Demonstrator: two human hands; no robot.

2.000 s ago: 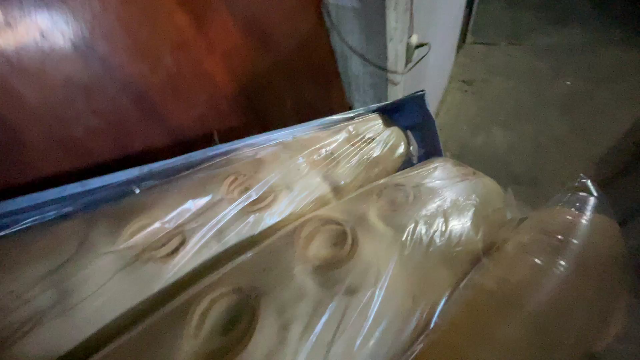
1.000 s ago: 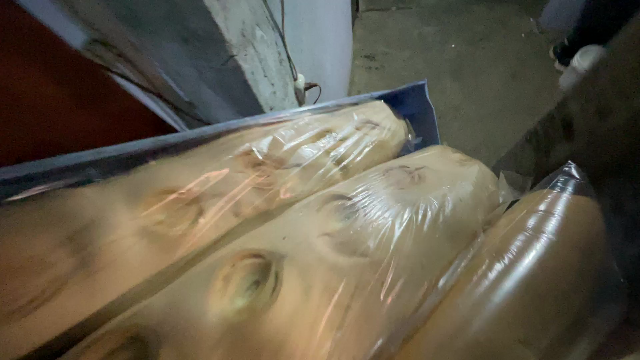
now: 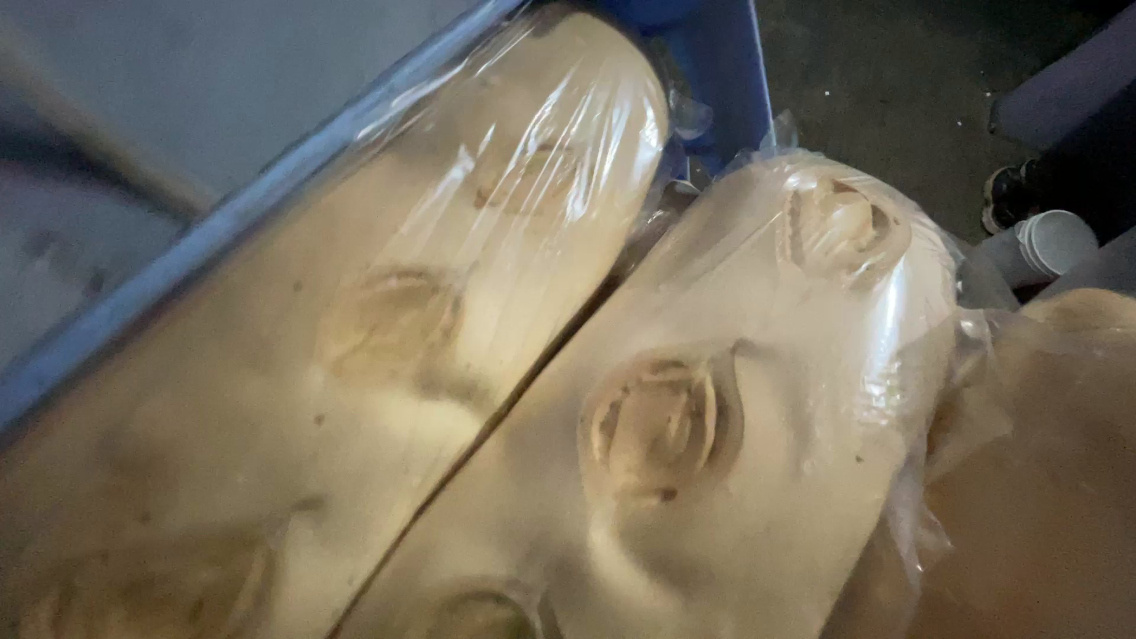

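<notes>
Neither my left hand nor my right hand shows. Large, pale tan, rounded objects wrapped in clear plastic film fill most of the view; they look like peeled lotus roots or bamboo shoots, but I cannot tell which. One wrapped piece (image 3: pixel 524 293) lies along the left against a blue rim. A second wrapped piece (image 3: pixel 781 373) with oval, ringed hollows lies beside it, a narrow dark gap between them. At the lower right is a browner wrapped piece (image 3: pixel 1038 479), partly cut off by the frame.
A blue container edge (image 3: pixel 293 177) runs diagonally past the left piece, with its blue end wall (image 3: pixel 723 80) at the top. Beyond it are a dark floor (image 3: pixel 852 62), a white cup-like vessel (image 3: pixel 1061 241) and a person's dark shoe (image 3: pixel 1005 197) at the right.
The view has turned and come closer to the wrapped pieces. The red-brown surface seen at the upper left earlier is out of view.
</notes>
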